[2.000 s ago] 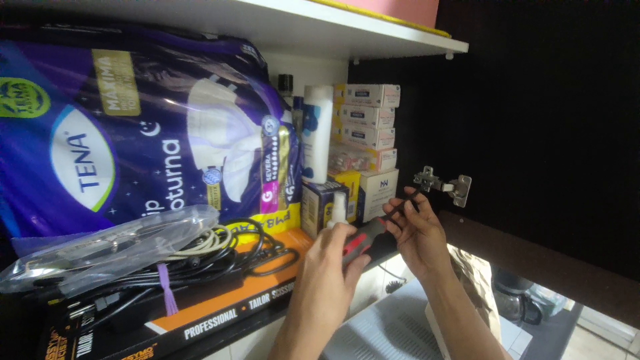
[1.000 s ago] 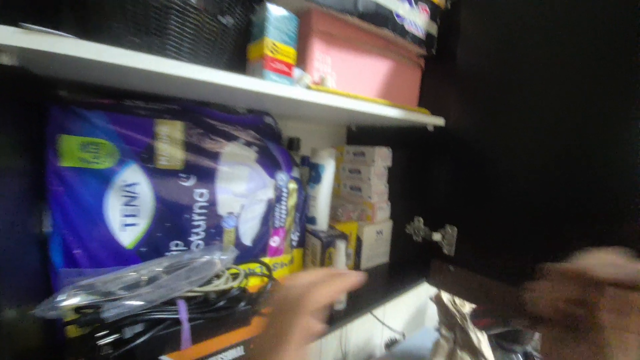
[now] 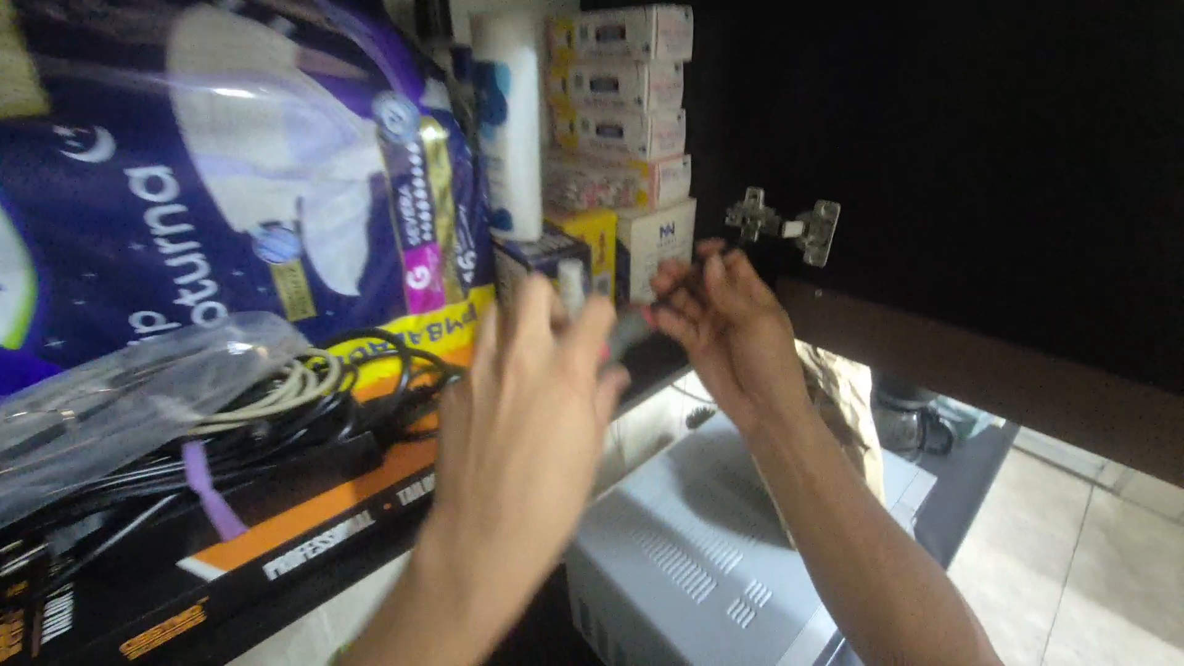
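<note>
My left hand [image 3: 532, 398], blurred, is closed around a grey handheld tool [image 3: 629, 335] with red parts, whose kind I cannot tell. The fingers of my right hand [image 3: 726, 314] are on the tool's far end, near the cabinet door's metal hinge. Just behind the hands, a small white-capped item [image 3: 571, 285] stands at the shelf front, before a yellow and dark box [image 3: 592, 245] and a white box [image 3: 657, 245]. Several small cartons [image 3: 629, 83] are stacked above these, with a white bottle [image 3: 511, 120] beside them.
A large purple Tena pack [image 3: 111, 185] fills the shelf's left side. Bundled black cables [image 3: 342, 416] and a clear plastic bag [image 3: 139, 416] lie on a black and orange box [image 3: 305, 546]. The dark door [image 3: 925, 139] stands at right. Below are a grey vented appliance [image 3: 666, 536] and crumpled brown paper [image 3: 846, 398].
One second ago my hands were apart and blurred; now they are together on the grey tool, much as they were two seconds ago. The view has tilted down.
</note>
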